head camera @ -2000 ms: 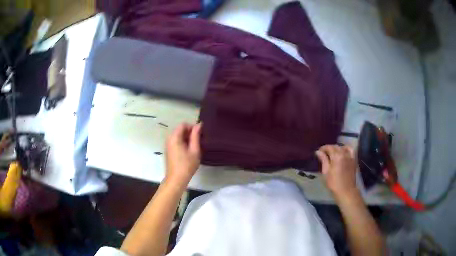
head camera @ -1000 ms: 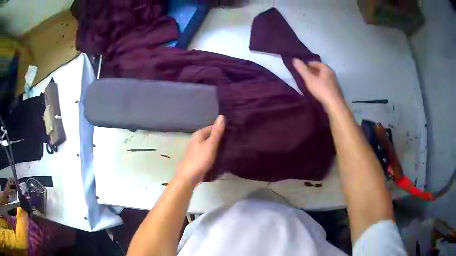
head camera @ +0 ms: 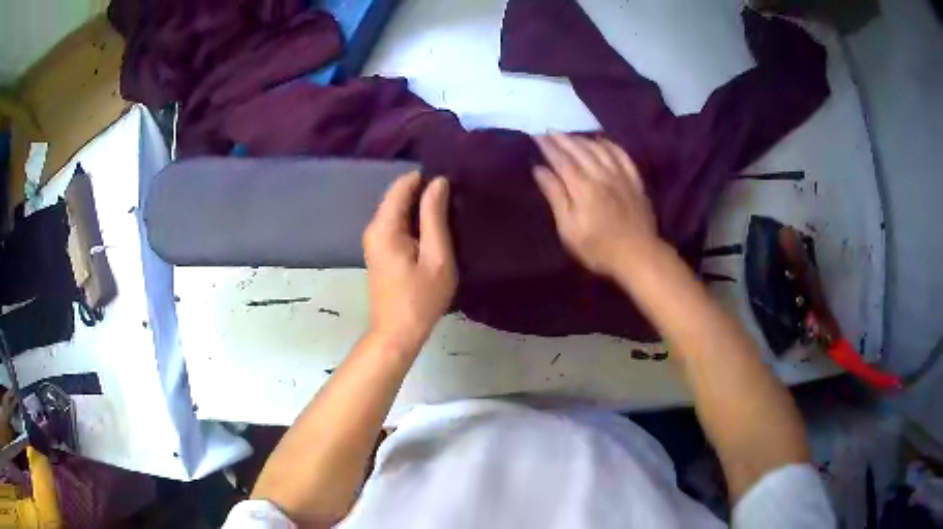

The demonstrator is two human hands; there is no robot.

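Observation:
The dark maroon garment covers the right end of the grey padded sleeve board. Two maroon strips of it spread toward the back and the right. My left hand is at the garment's left edge over the board, thumb and fingers around the edge; whether it pinches the cloth is hard to tell. My right hand lies palm down on the garment with the fingers a little apart, slightly blurred. The electric iron stands at the right, untouched.
A crumpled maroon pile lies behind the board, beside a blue flat object. The iron's red cord sleeve is at the right. A white side table with black cloth is at the left. A yellow sleeve shows at lower left.
My right hand has left the long strip and moved left and down onto the garment. A second strip now spreads to the right. My left hand has moved slightly left and up along the edge.

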